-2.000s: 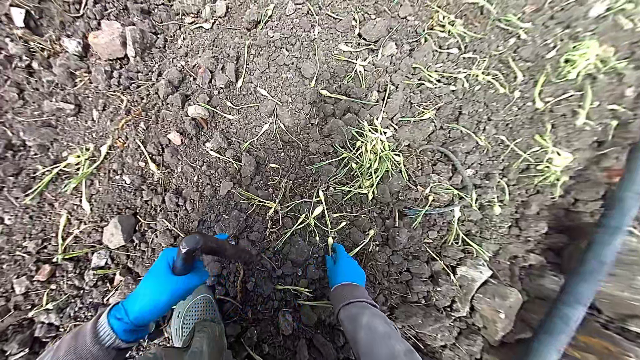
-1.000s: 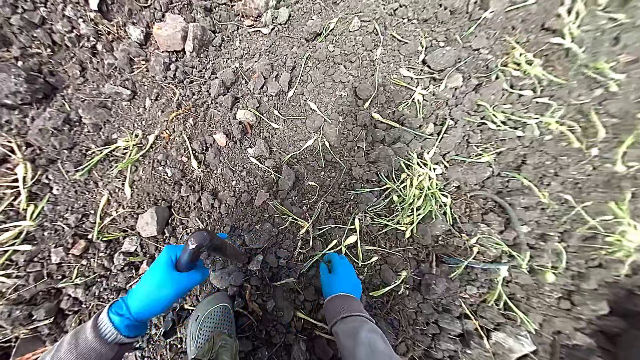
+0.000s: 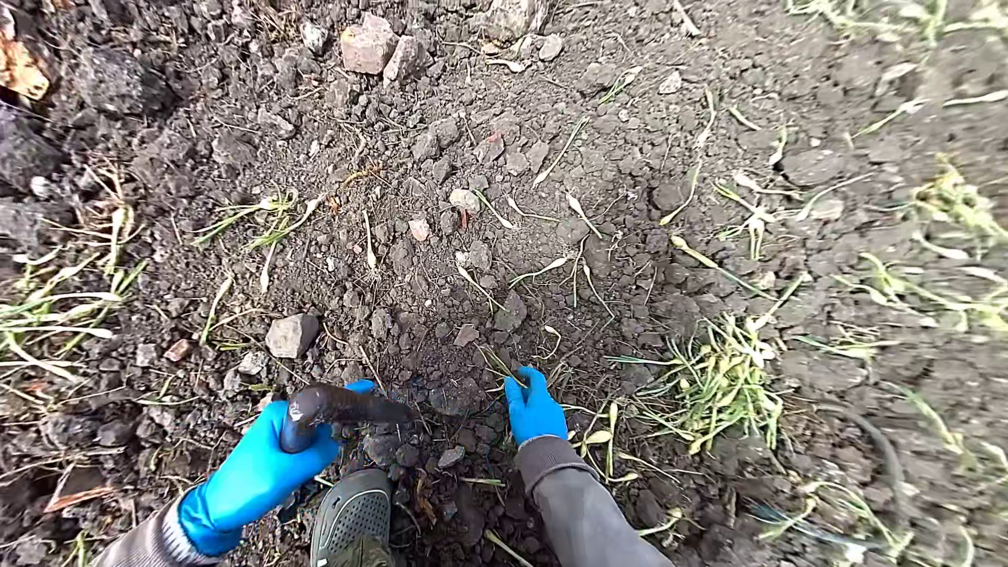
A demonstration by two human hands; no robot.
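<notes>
My left hand [image 3: 264, 468], in a blue glove, is closed around the dark curved handle [image 3: 303, 421] of a tool whose far end points right over the soil; its working tip cannot be made out. My right hand [image 3: 535, 405], also blue-gloved, is down at the soil with thumb and finger around a few thin plant stems [image 3: 500, 366]. Right of it lies a heap of uprooted green plants with pale bulbs [image 3: 724, 382]. Single bulbed plants [image 3: 539, 270] are scattered over the soil ahead of both hands.
A grey clog [image 3: 352, 512] stands between my arms. A grey stone [image 3: 292, 335] lies ahead of my left hand, and reddish stones [image 3: 368, 46] lie farther off. More pulled plants [image 3: 55, 315] are at the left. A dark thin hose or cord [image 3: 886, 457] curves at the right.
The view has shifted left. My right hand has moved from the loose plants beside the heap to thin stems left of them. My left hand still holds the tool.
</notes>
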